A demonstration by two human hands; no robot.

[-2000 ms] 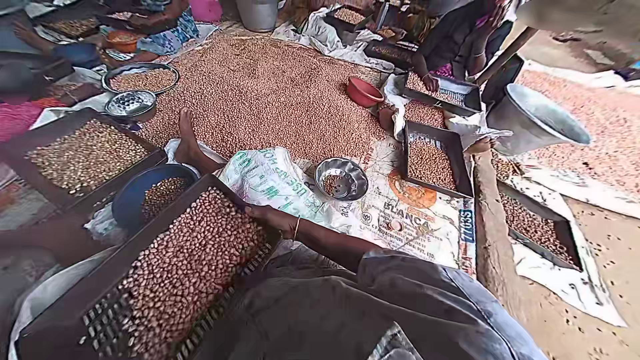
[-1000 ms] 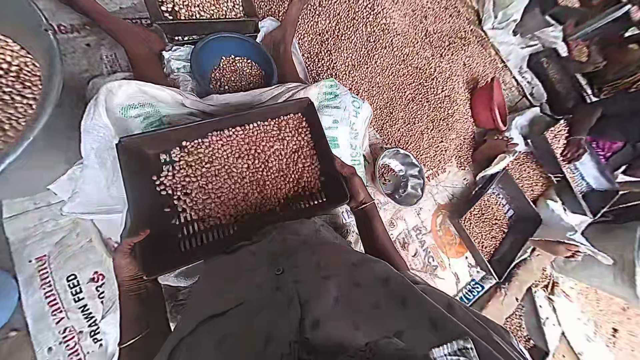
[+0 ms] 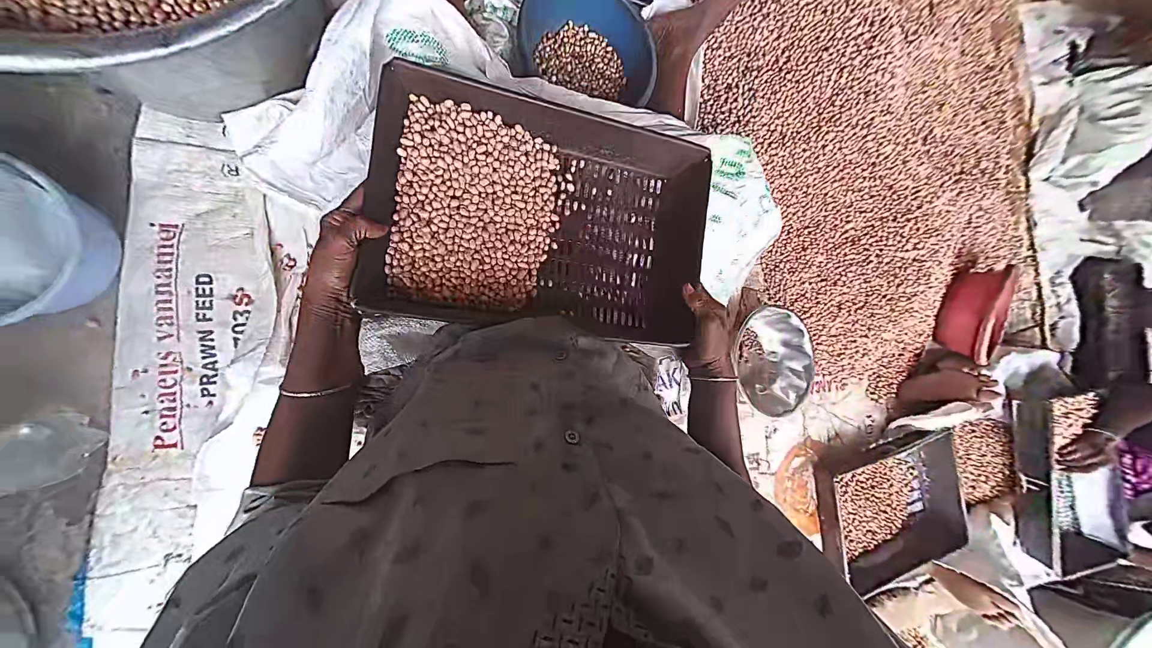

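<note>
A dark slotted plastic tray (image 3: 666, 234) is held level in front of my body, tilted a little in the view. My left hand (image 3: 337, 247) grips its left wall, thumb over the rim. My right hand (image 3: 708, 326) holds its lower right corner. Shelled peanuts (image 3: 477, 198) cover the left part of the tray's floor, and the slots show bare on the right. Just beyond the tray, a blue bowl (image 3: 641, 54) contains more peanuts. Beside my right wrist is a shiny metal bowl (image 3: 776, 360); its contents are hard to make out.
A large heap of peanuts (image 3: 864, 162) spreads at the upper right, with a red bowl (image 3: 976, 310) at its edge. Other people's hands and peanut trays (image 3: 954, 531) are at the lower right. A large metal basin (image 3: 207, 67) and a whitish bucket (image 3: 63, 243) stand at the left, near printed sacks (image 3: 162, 342).
The peanuts have gathered in the tray's left part, baring slots on the right. My left hand, out of view two seconds ago, now shows on the tray. The view has swung.
</note>
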